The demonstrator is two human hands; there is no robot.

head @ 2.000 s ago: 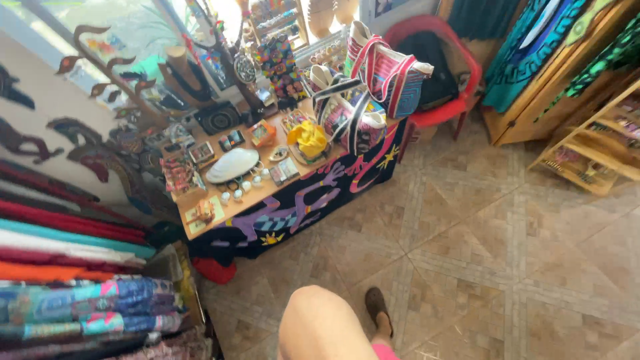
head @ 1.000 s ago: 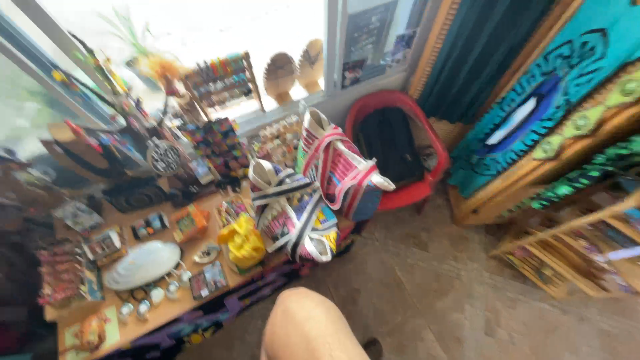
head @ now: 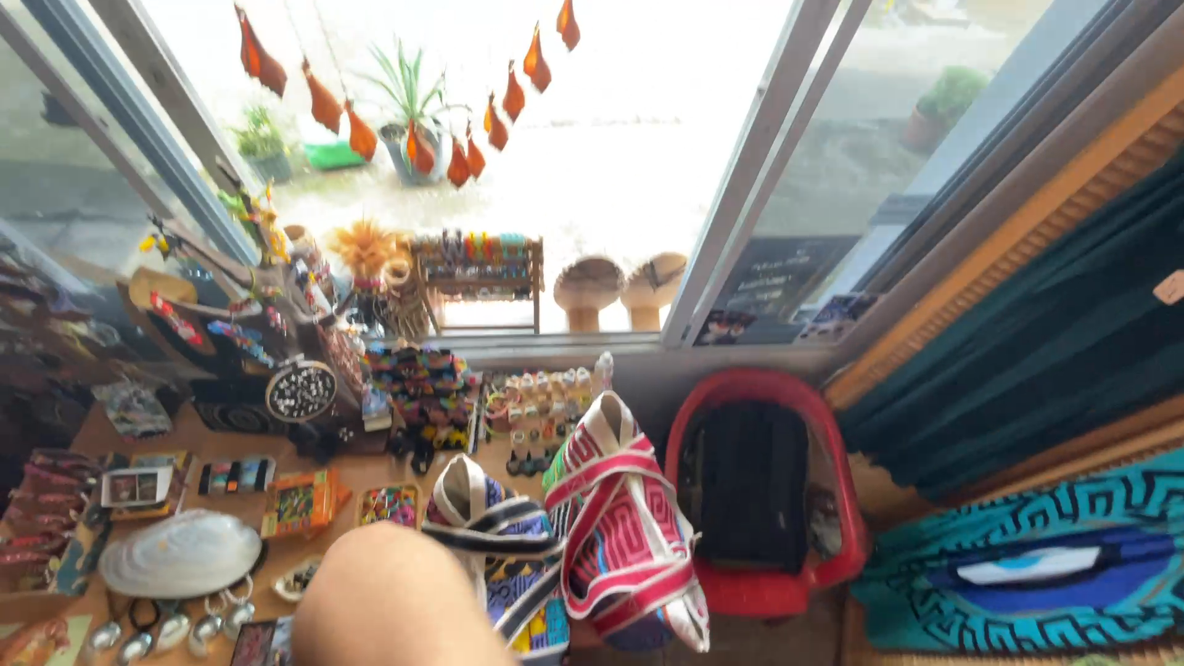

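Note:
Neither my left hand nor my right hand shows. A bare bent limb (head: 393, 601), whether a knee or an elbow I cannot tell, rises from the bottom edge and hides part of the display table (head: 245, 504). Just right of it, a patterned cloth bag with dark striped straps (head: 504, 536) leans beside a red-and-white patterned bag (head: 624, 518). A large pearly shell (head: 180, 553) lies on the table at the left, above several silvery pendants (head: 173, 629). Behind the limb are a small orange-framed box (head: 301, 501) and a small tray of colourful pieces (head: 390, 506).
A red plastic chair (head: 758, 592) holding a dark backpack (head: 751, 486) stands right of the bags. Further right hang a dark green cloth (head: 1027, 361) and a turquoise cloth with an eye design (head: 1036, 564). A bracelet rack (head: 481, 268) and brown hanging ornaments (head: 421, 148) are by the window.
The view has swung up and closer to the window and table. The tiled floor and the shoe seen earlier are out of view. No hand shows in any frame.

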